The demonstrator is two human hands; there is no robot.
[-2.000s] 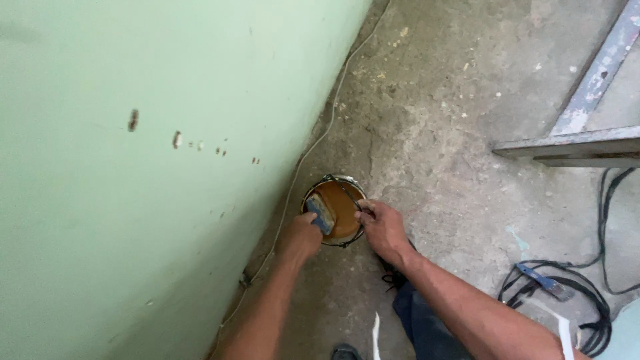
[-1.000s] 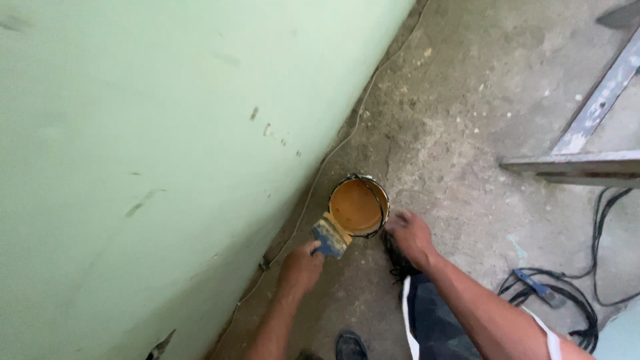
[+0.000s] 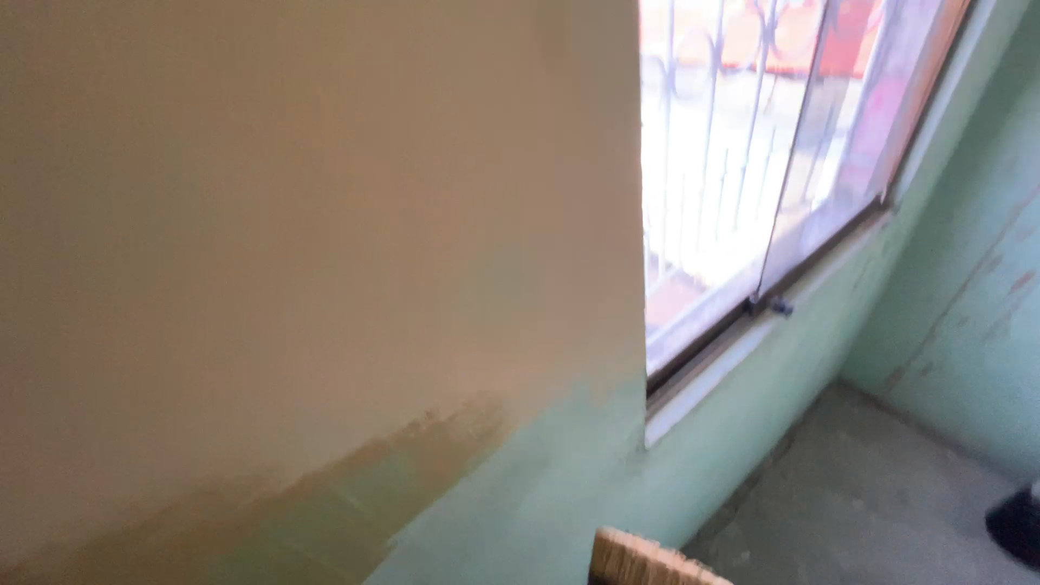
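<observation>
The bristles of a paintbrush (image 3: 654, 561) poke up at the bottom edge of the head view, tan and fairly dry-looking in the blur; the handle and whatever holds it lie below the frame. Neither of my hands is visible. Brownish-orange paint (image 3: 325, 244) covers most of the wall on the left, with a ragged lower border. Below that border the wall is light green (image 3: 520, 487), with brown strokes reaching over part of it.
A window (image 3: 731, 162) with metal bars outside stands right of the painted wall, its sill (image 3: 707, 390) jutting slightly. Farther right, a green side wall (image 3: 967, 325) with scraped marks meets the concrete floor (image 3: 845, 487). A dark object (image 3: 1014, 520) sits at the right edge.
The view has swung from the floor up to the wall and window. Both hands and the paint bucket have left view; earlier, my left hand lifted the brush from inside the bucket to its rim.
</observation>
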